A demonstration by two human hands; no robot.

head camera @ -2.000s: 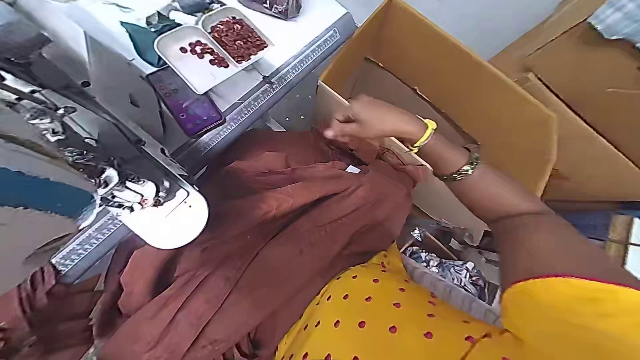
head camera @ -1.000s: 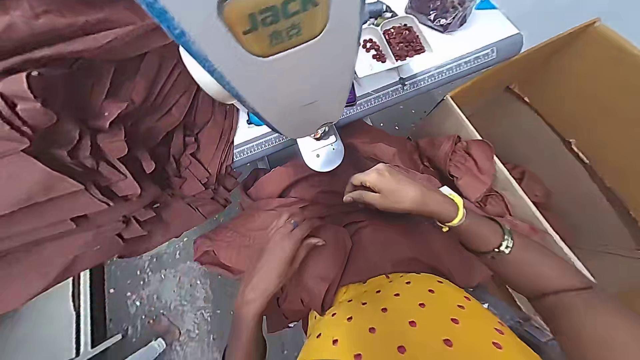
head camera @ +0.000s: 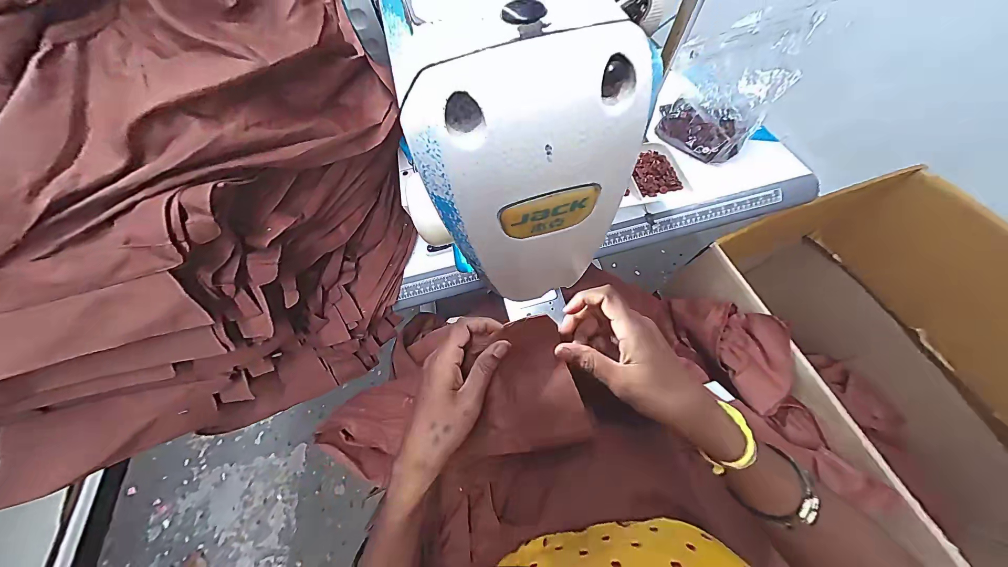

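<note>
A brown cloth garment (head camera: 535,394) lies over my lap, with one folded edge raised just below the head of a white and blue Jack sewing machine (head camera: 535,150). My left hand (head camera: 457,394) pinches the left side of that edge between thumb and fingers. At its right side is my right hand (head camera: 618,346), thumb and forefinger bent toward the cloth; whether they grip it I cannot tell. The machine's light metal work arm (head camera: 539,305) shows just beyond the fingertips. The needle area is hidden behind the head.
Many stacked brown garments (head camera: 197,236) hang at the left. To the right stands an open cardboard box (head camera: 866,315) with brown cloth over its edge. A white tray of reddish-brown buttons (head camera: 657,173) and a clear plastic bag (head camera: 709,118) with dark contents are on the table behind.
My left hand, out of view two seconds ago, has moved up to the cloth edge near the machine. Both hands are now close together there. The view has shifted strongly.
</note>
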